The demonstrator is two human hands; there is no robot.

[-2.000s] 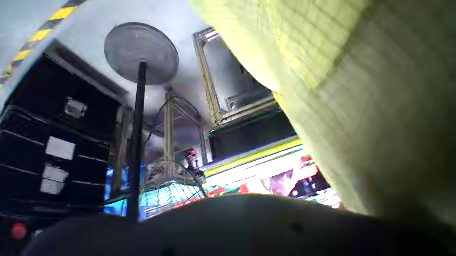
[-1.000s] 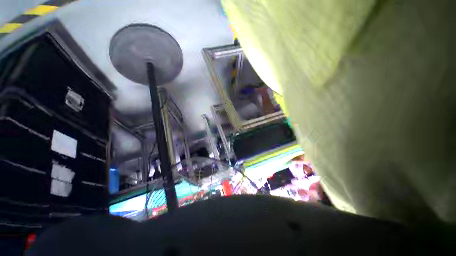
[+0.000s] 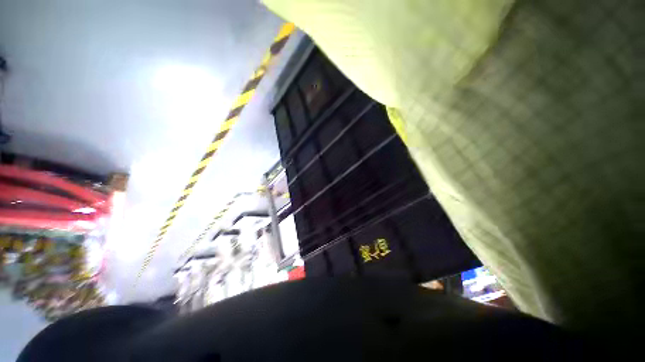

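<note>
Neither of my hands is in the picture. Nearest in front of me is a stack of black totes (image 3: 353,177), with yellow characters on one near the bottom of the view. Its right side is hidden behind the yellow-green gridded smock (image 3: 516,141) that fills the right of the view. A dark, blurred shape covers the bottom edge.
Yellow-black striped lane tape (image 3: 212,148) runs slantwise over the shiny grey floor (image 3: 92,78). Red curved items (image 3: 49,194) are blurred at the left edge, with a mottled green and yellow area beside them. Blurred white objects (image 3: 237,251) stand beyond the tape.
The view has swung. The round stool, metal frames and bench have left the picture. A black tote stack now stands near the centre, and the lane tape and red items have come into view.
</note>
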